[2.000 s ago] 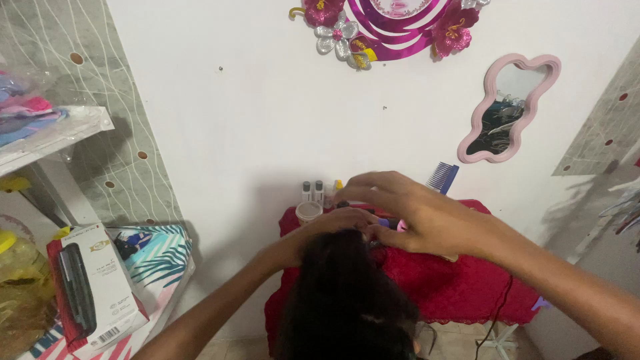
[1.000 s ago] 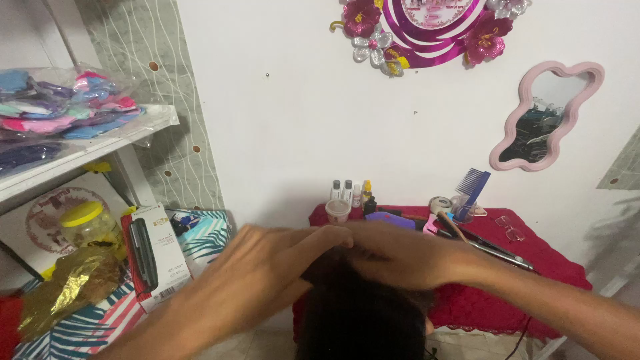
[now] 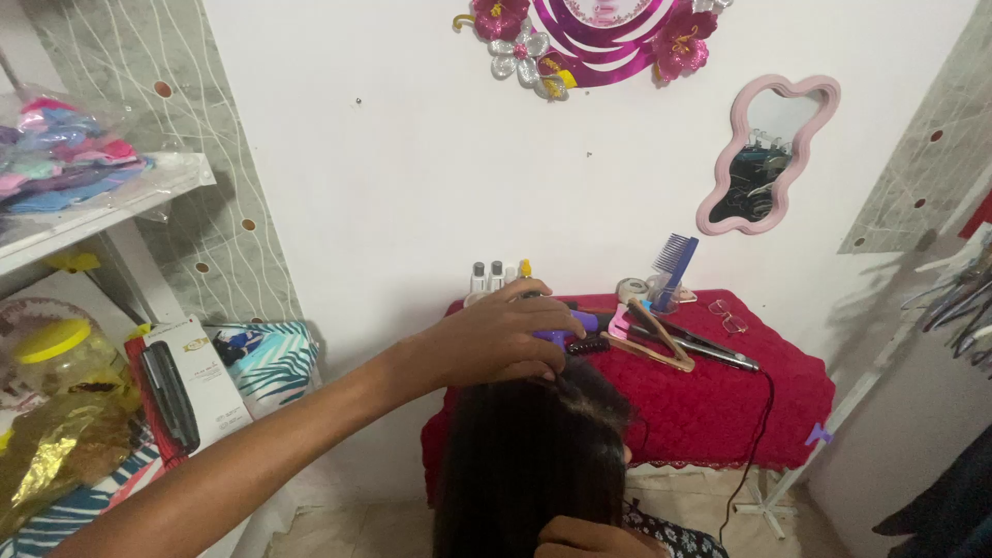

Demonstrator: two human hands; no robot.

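A person with long dark hair is in front of me, seen from above and behind. My left hand reaches in from the lower left and rests at the top of the head, fingers bent; whether it grips a lock of hair is unclear. Low in the view, my right hand is closed beside the hair's right side, partly cut off by the frame edge, and what it holds is hidden. A parting shows on the crown, just right of my left fingers. A patterned dark garment shows beside my right hand.
Beyond the head stands a table with a red cloth, bearing a hair straightener, a blue comb, eyeglasses and small bottles. A pink-framed mirror hangs above. Shelves stand left; a garment rack stands right.
My hands were together at the top of the head; my right hand has moved down to the lower edge of the view, while my left stays at the crown.
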